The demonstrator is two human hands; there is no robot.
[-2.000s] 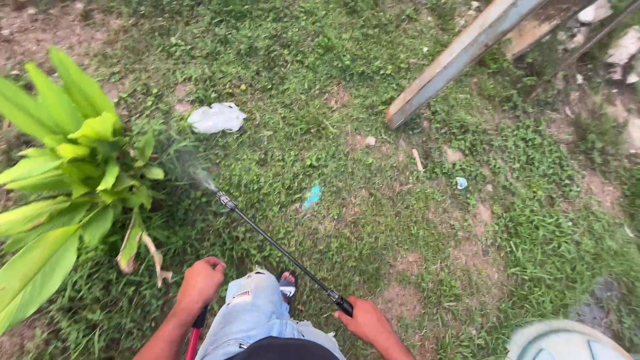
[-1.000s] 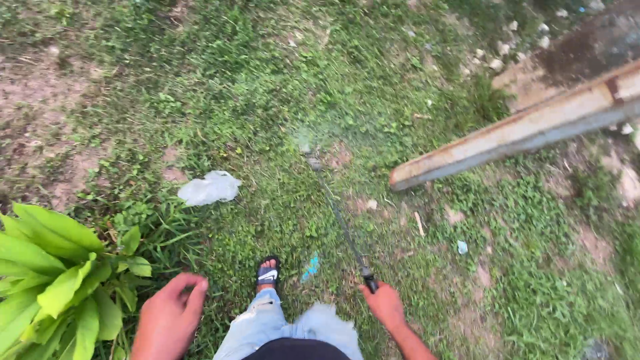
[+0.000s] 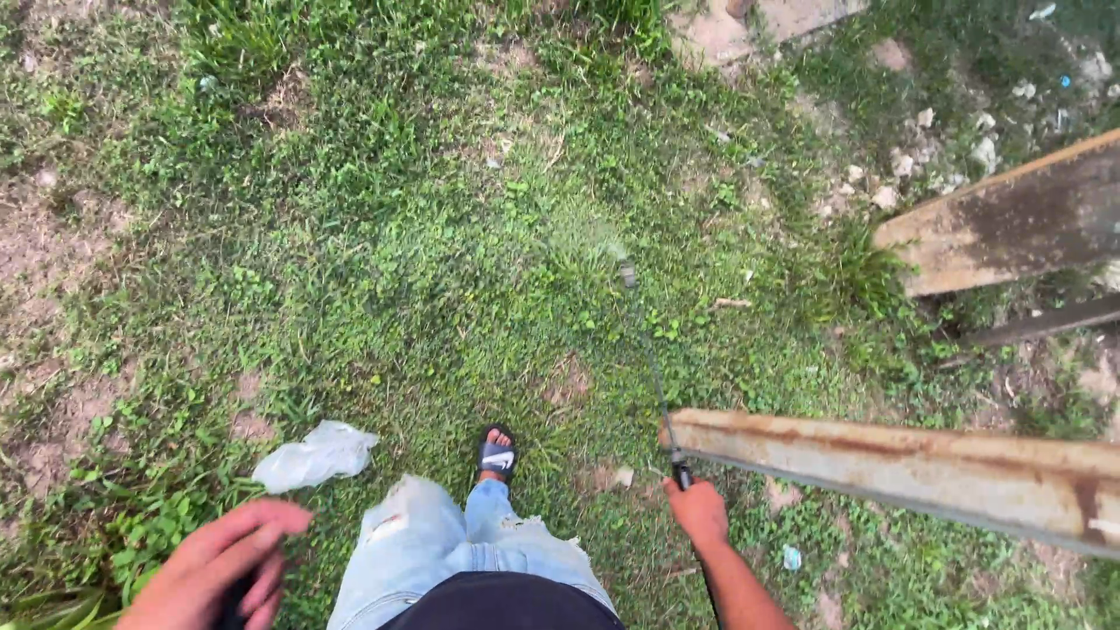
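Note:
In the head view, my right hand (image 3: pixel 698 509) is closed around the black grip of a sprayer wand (image 3: pixel 656 376). The thin wand points up over the grass, and a fine mist leaves its nozzle (image 3: pixel 626 273). A dark hose or strap runs along my right forearm. At the lower left, my left hand (image 3: pixel 229 560) is loosely curled about a black handle (image 3: pixel 233 605), mostly hidden by the fingers. A crumpled whitish plastic bag (image 3: pixel 315 455) lies on the grass just above that hand.
A rusty metal beam (image 3: pixel 875 459) slants in from the right, its end close to the wand. Above it are a wide stained board (image 3: pixel 1006 219) and pale stones (image 3: pixel 901 162). My sandalled foot (image 3: pixel 497 451) stands on grass. Leaves (image 3: pixel 61 608) show at the lower left corner.
The view has shifted forward over the grass. The wand has swung from beside the broad-leaved plant at the left to the grass near the beam, still misting. The plant is now almost out of view.

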